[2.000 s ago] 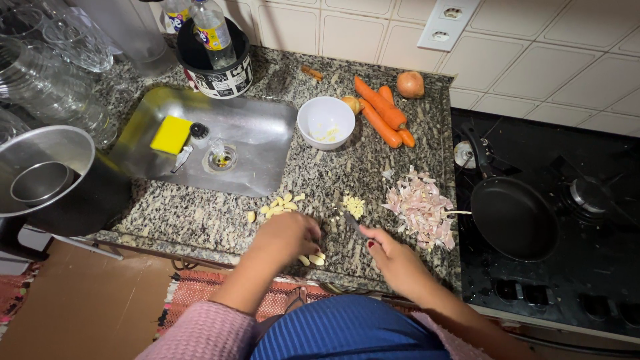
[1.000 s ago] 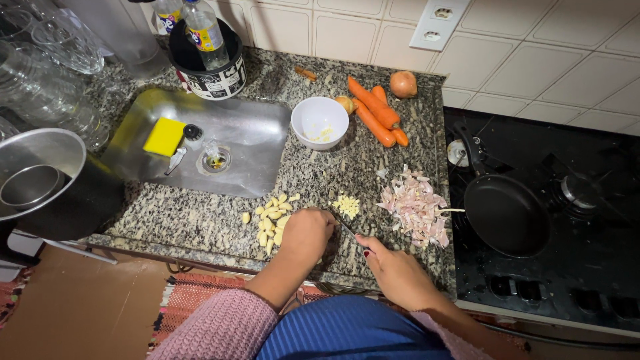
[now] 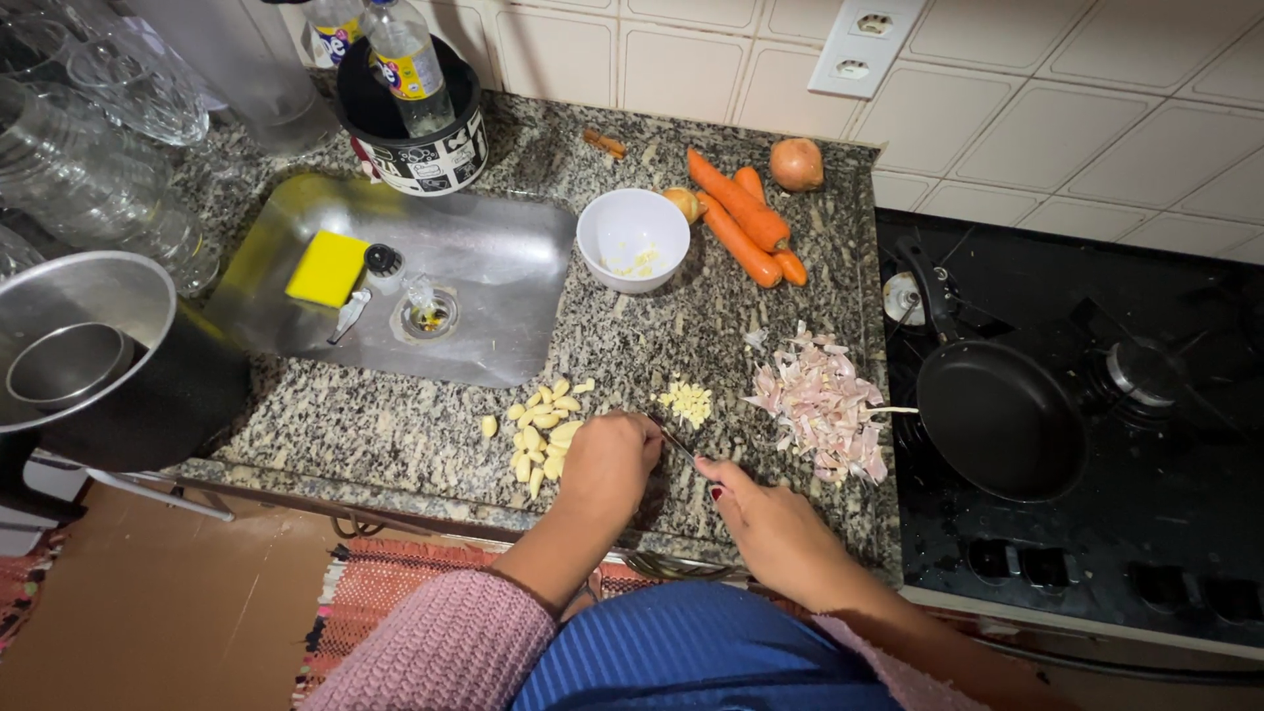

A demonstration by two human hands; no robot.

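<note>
My right hand (image 3: 765,523) grips a small knife (image 3: 678,441) by its handle, the blade pointing up and left toward my other hand. My left hand (image 3: 610,459) is curled down against the granite countertop at the blade's tip; whatever its fingers hold is hidden. Just left of it lie peeled garlic cloves (image 3: 534,442). Beyond the blade sits a small heap of chopped garlic (image 3: 687,403). To the right is a pile of garlic skins (image 3: 822,405). A white bowl (image 3: 632,240) with yellowish bits inside stands farther back.
Carrots (image 3: 736,212) and an onion (image 3: 796,165) lie by the tiled wall. A steel sink (image 3: 494,296) holds a yellow sponge (image 3: 327,269). At the left stands a large pot (image 3: 188,395); on the right, a black frying pan (image 3: 1002,420) rests on the stove (image 3: 1165,494).
Two seconds ago my left hand was lower over the cloves with its fingers spread; it then moved right to the knife blade and curled. Both hands stay close together there.
</note>
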